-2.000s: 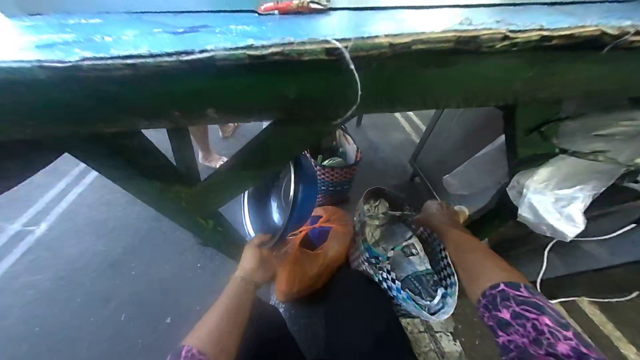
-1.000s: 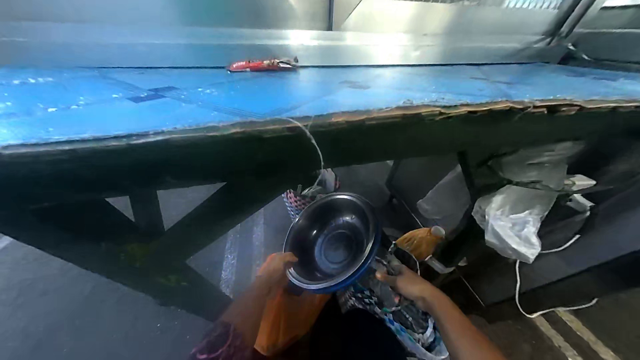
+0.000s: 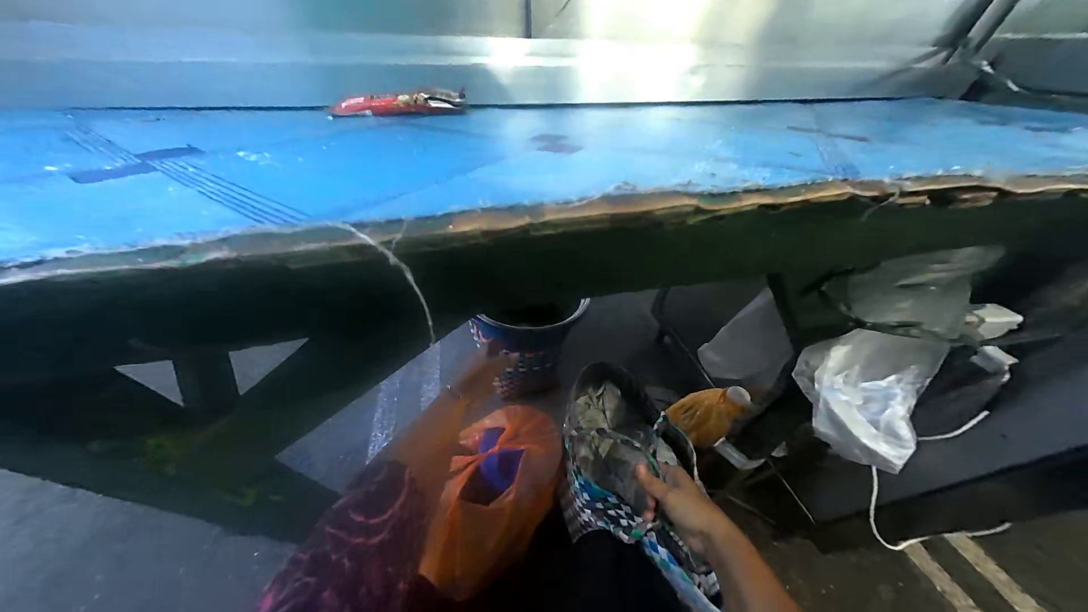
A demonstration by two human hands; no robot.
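Observation:
Under the table my left hand (image 3: pixel 482 371) reaches forward and grips a metal basin with a blue outside (image 3: pixel 531 333), whose far part the table edge hides. Behind the basin stands a woven basket (image 3: pixel 527 378), mostly covered. My right hand (image 3: pixel 680 501) lies at the right side of a second woven basket (image 3: pixel 595 501), fingers over its opening; whether it grips the rim or a handle is not plain. Crumpled newspaper or plastic (image 3: pixel 603 425) fills this basket. An orange plastic bag (image 3: pixel 501 544) with something purple inside stands between my arms.
A table with a blue top (image 3: pixel 510 161) and a rough front edge crosses the view, with a red packet (image 3: pixel 398 104) at its back. At the right hang clear plastic bags (image 3: pixel 875 399) and a white cord (image 3: pixel 880 518). An orange-brown bottle or bag (image 3: pixel 705 416) lies beyond the basket.
My left hand has carried the basin forward under the table, from above the orange bag. My right hand has moved from near the basin to the woven basket's side.

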